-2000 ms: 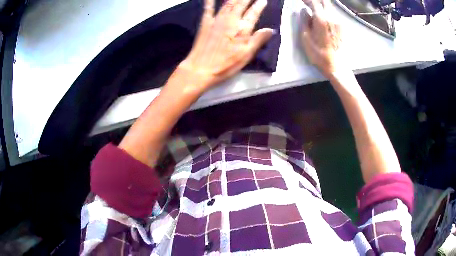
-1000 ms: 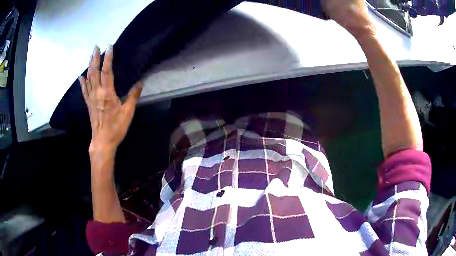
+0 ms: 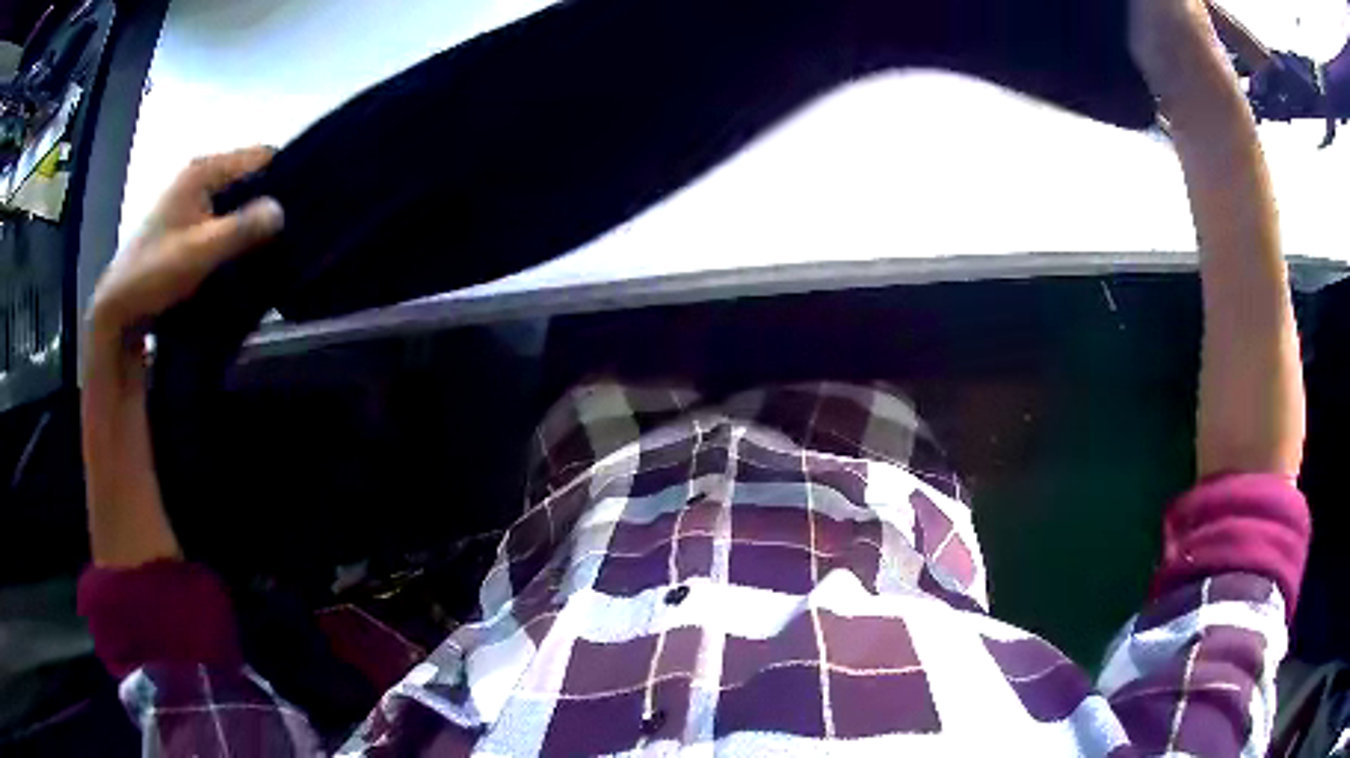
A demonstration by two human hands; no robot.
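Observation:
A long dark garment piece (image 3: 592,133) stretches in a curve across the white-covered table (image 3: 888,178). My left hand (image 3: 193,245) grips its left end between thumb and fingers at the table's left front corner; dark cloth hangs down below the hand. My right hand (image 3: 1174,52) is at the piece's right end, at the top right; its fingers are cut off by the picture's edge or hidden, so its grip cannot be told.
The table's pale front edge (image 3: 711,277) runs across in front of my checked shirt. Purple-dark crumpled things (image 3: 1291,86) lie at the far upper right. Dark green floor (image 3: 1073,430) shows below the table. Cluttered items stand at the far left.
My left hand has moved left from lying spread on the cloth and now grips its end. My right hand has moved right. The dark piece is now spread further right.

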